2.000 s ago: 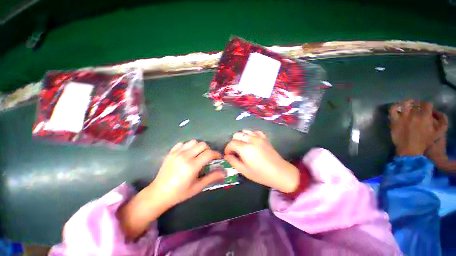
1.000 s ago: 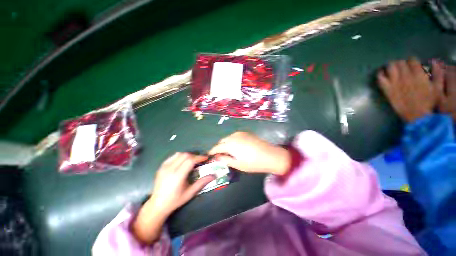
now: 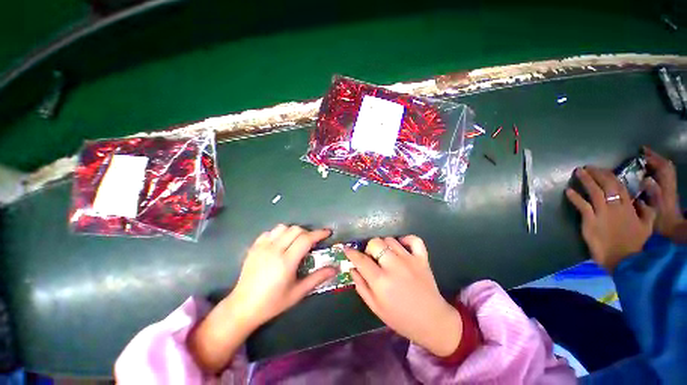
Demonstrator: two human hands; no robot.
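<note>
A phone unit (image 3: 328,266) with a green and silver inside lies on the dark green mat in front of me. My left hand (image 3: 280,263) grips its left end, thumb along the near edge and fingers at the far edge. My right hand (image 3: 399,280) is on its right end, with the index fingertip on the board and the other fingers curled beside it. The fingers cover both ends of the unit. A thin red line shows at its near edge.
Clear bags of red parts lie at the left (image 3: 143,185) and centre (image 3: 390,138). Tweezers (image 3: 530,192) and loose red slivers (image 3: 517,140) lie right of them. A blue-sleeved neighbour's hands (image 3: 616,210) hold a handset at the right. A worn pale strip (image 3: 264,118) borders the green belt.
The view has turned and shifted. My right hand has moved from the unit's far edge to its right end, index finger on the board. The neighbour's hands now show a handset.
</note>
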